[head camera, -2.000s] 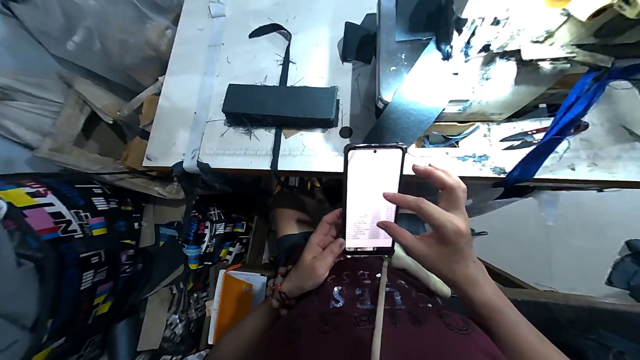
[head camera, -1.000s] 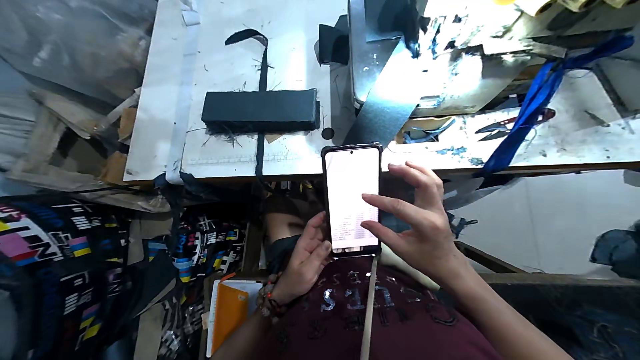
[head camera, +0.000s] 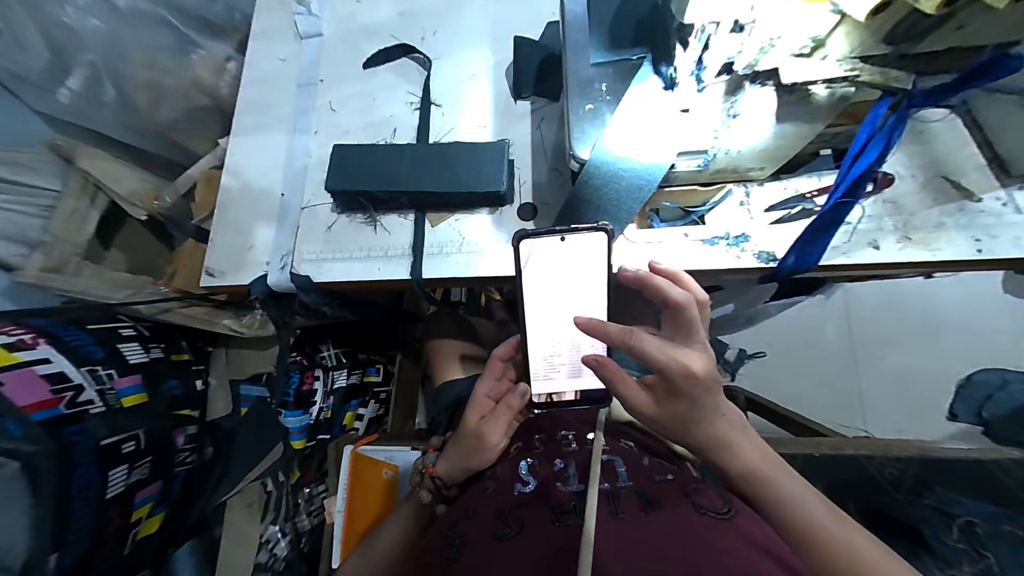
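My left hand (head camera: 488, 412) grips the lower left side of a smartphone (head camera: 564, 312) in a dark case. Its lit screen faces me and bears small writing low down. My right hand (head camera: 668, 352) hovers at the phone's right side, thumb and forefinger apart over the screen, holding nothing. Beyond the phone, a stack of dark fabric pieces (head camera: 420, 172) lies on the white table (head camera: 360, 260), with a dark strip (head camera: 422, 104) running beneath it.
A sewing machine bed (head camera: 592, 96) stands on the table. Thread snips (head camera: 800, 204) with a red handle and a blue fabric strip (head camera: 856, 168) lie at right. Printed fabric (head camera: 72, 416) is heaped at lower left, near an orange notebook (head camera: 370, 500).
The right thumb and forefinger stay apart over the phone's screen, and the left hand keeps its hold. Nothing on the table has plainly moved; the view shifted slightly.
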